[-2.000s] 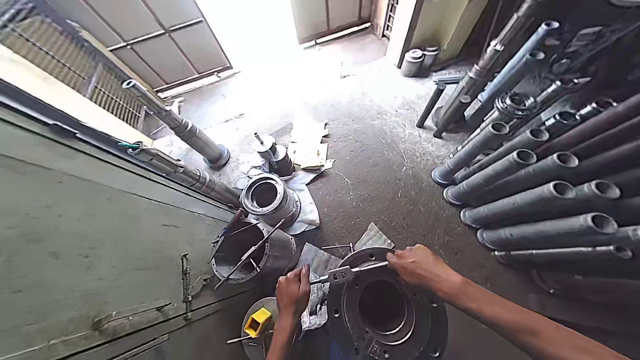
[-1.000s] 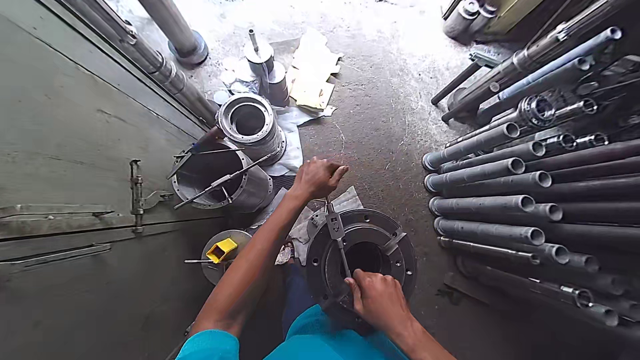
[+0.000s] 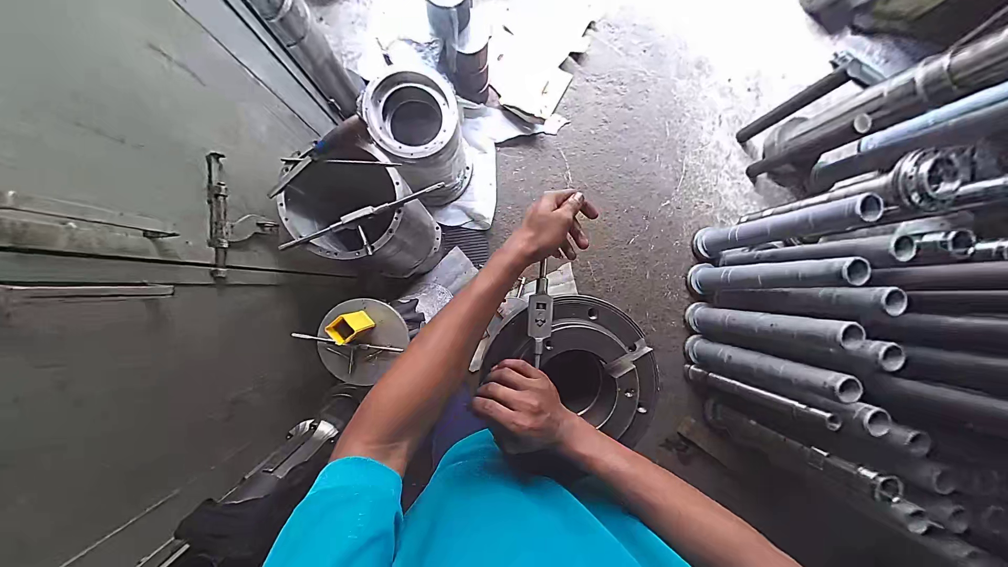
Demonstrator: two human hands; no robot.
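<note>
A steel tap wrench (image 3: pixel 539 315) lies across the left part of a dark round metal flange (image 3: pixel 646 370), pointing away from me. My right hand (image 3: pixel 524 402) is closed around its near handle, over the flange's near left edge. At the far handle's end is my left hand (image 3: pixel 555 224), its fingers loosely curled and apart; whether it grips the handle is hidden. The tap below the wrench cannot be made out. A metal strip (image 3: pixel 628 361) rests on the flange's right side, beside the large central bore.
On the left, a round plate (image 3: pixel 335 368) bears a yellow box (image 3: pixel 350 326) and a rod. Beyond stand an open flanged cylinder (image 3: pixel 417 244) with another tap wrench (image 3: pixel 358 214) across it, and a smaller flanged housing (image 3: pixel 449 169). Stacked metal pipes (image 3: pixel 780 323) line the right; a grey metal cabinet (image 3: pixel 102 378) the left.
The wrench has turned clockwise from lying crosswise to pointing away from me. My left hand has moved to the far side, my right hand to the near side. The view has tilted down.
</note>
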